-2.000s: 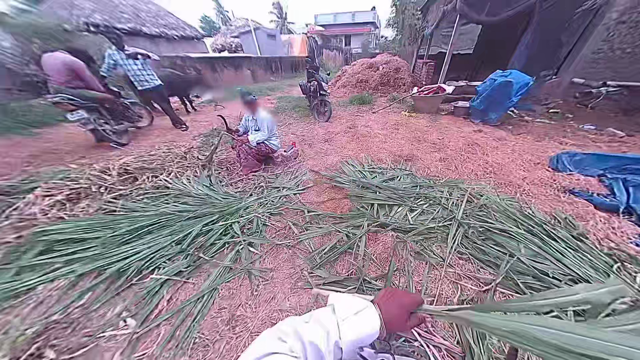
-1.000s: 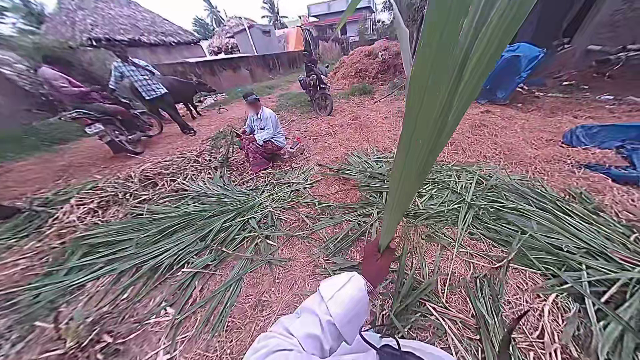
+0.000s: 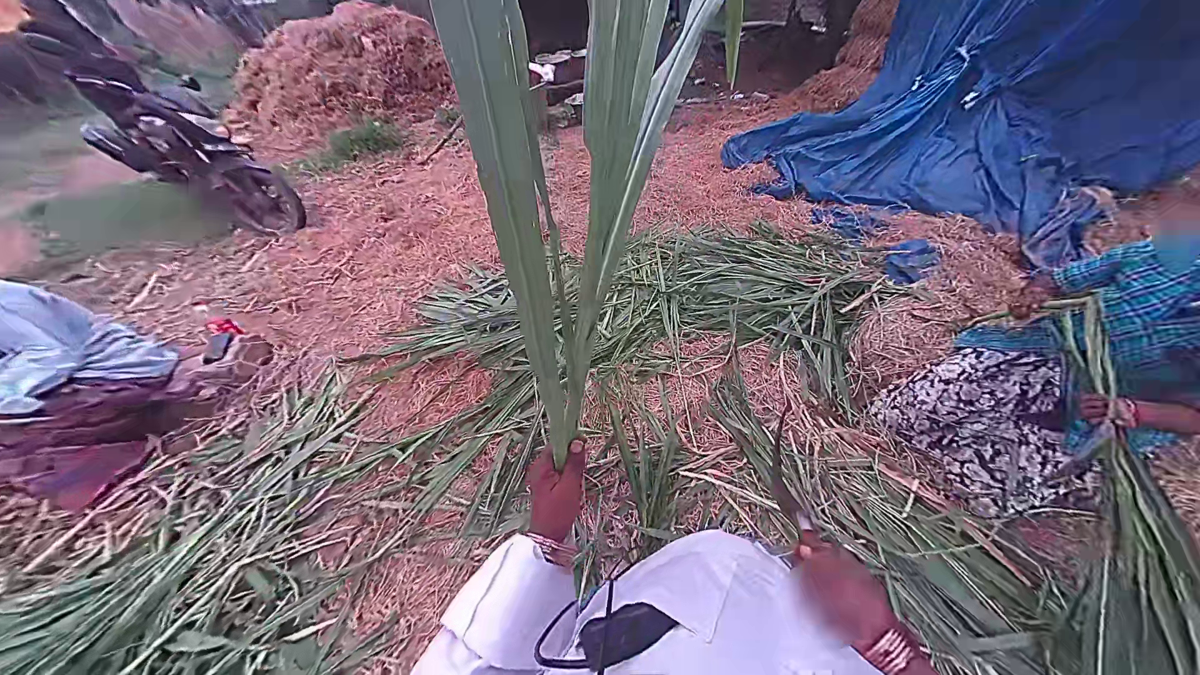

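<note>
My left hand (image 3: 556, 487) is closed round the base of a few long green leaf blades (image 3: 525, 225), which stand upright in front of me and run past the top edge of the view. Low at the right, my right hand (image 3: 844, 586) grips a dark, narrow curved blade (image 3: 780, 469), likely a sickle; its handle is mostly hidden in the fist. Cut green stalks and leaves lie on the ground beyond my hands (image 3: 675, 300), and more are heaped at the lower left (image 3: 187, 562).
A seated person (image 3: 66, 366) is at the left edge. At the right another person (image 3: 1134, 347) holds a bundle of green stalks (image 3: 1120, 516). Farther off are a motorcycle (image 3: 187, 150), a straw heap (image 3: 342, 70) and a large blue tarpaulin (image 3: 994, 112).
The view has swung to the right and down, bringing my right hand with the blade and the person at the right into sight. The leaves in my left hand, sideways at first, now stand upright.
</note>
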